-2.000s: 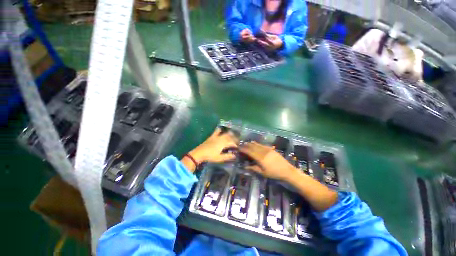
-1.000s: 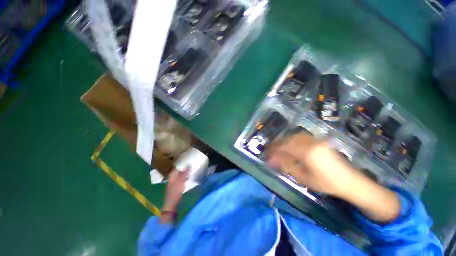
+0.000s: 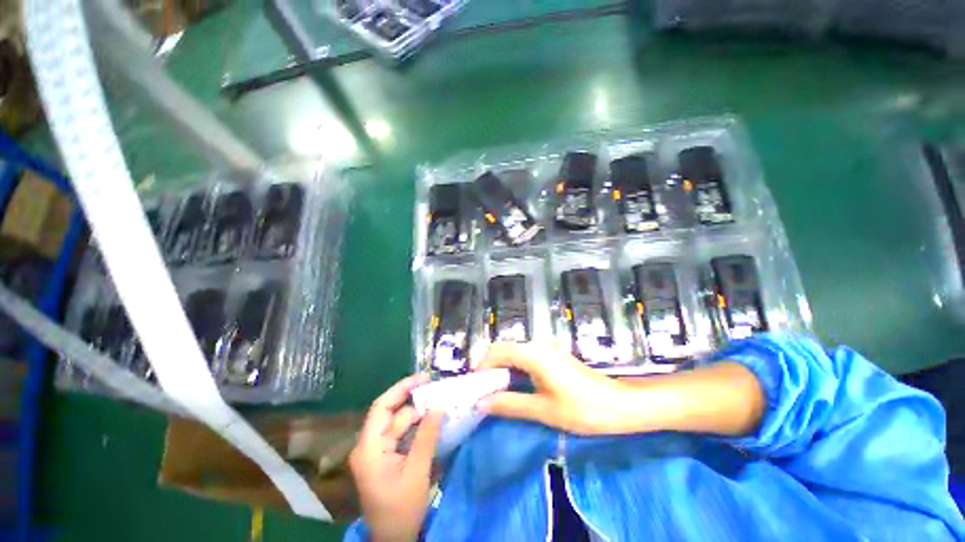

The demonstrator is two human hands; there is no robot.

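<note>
A white label sheet (image 3: pixel 461 393) is in front of my chest at the near edge of the tray. My left hand (image 3: pixel 399 455) grips its left side between thumb and fingers. My right hand (image 3: pixel 556 390) reaches in from the right, thumb and fingers at the sheet's right side; whether they hold a label is too small to tell. A clear blister tray (image 3: pixel 785 277) lies beyond my hands with black handheld devices in two rows, such as this one (image 3: pixel 588 314). One device (image 3: pixel 506 209) in the far row lies tilted. My right hand partly covers the near row.
A second filled tray stack (image 3: pixel 326 286) stands to the left. White printed strips (image 3: pixel 116 212) hang at the left in front of it. A brown carton (image 3: pixel 233 455) is below at the lower left. Another tray (image 3: pixel 397 23) lies at the far side, and grey trays (image 3: pixel 942 228) at the right edge.
The view has turned and the work tray shows straighter. My left hand has come up from beside the carton with the white sheet. My right hand has moved off the devices to the sheet.
</note>
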